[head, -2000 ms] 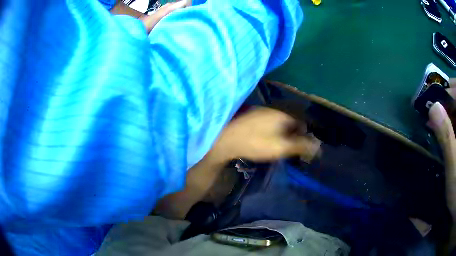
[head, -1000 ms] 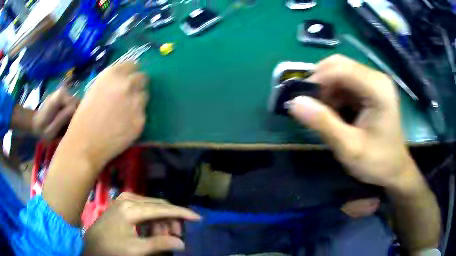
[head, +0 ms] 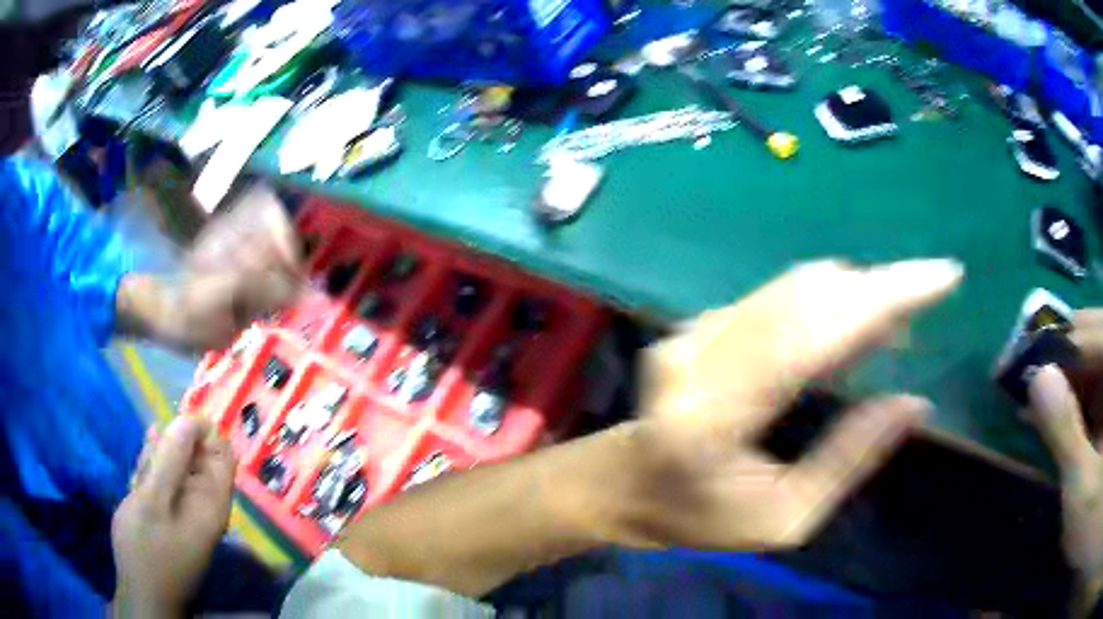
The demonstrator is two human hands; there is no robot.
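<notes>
My left hand [head: 750,411] reaches in from the lower left over the bench's front edge. It is blurred and empty, with fingers stretched to the right and thumb apart. My right hand [head: 1074,417] is cut off by the right edge of the picture. It holds an opened smartwatch [head: 1040,327], with the silver case tilted and yellow-gold parts showing inside. The thumb lies on the black display module [head: 1035,360] at the case's lower side. The rest of the right hand's grip is out of the picture.
A red compartment tray [head: 569,363] with watch parts lies left. Another person's hands [head: 175,502] are beside it. The green mat [head: 726,230] bears several watches, a pale wire bundle [head: 641,131], a white-grey block [head: 569,190] and a yellow-ended tool [head: 781,145].
The view has swung left, bringing the whole red tray into sight. My left hand now stretches across the centre. My right hand still holds the opened watch, now at the picture's right edge.
</notes>
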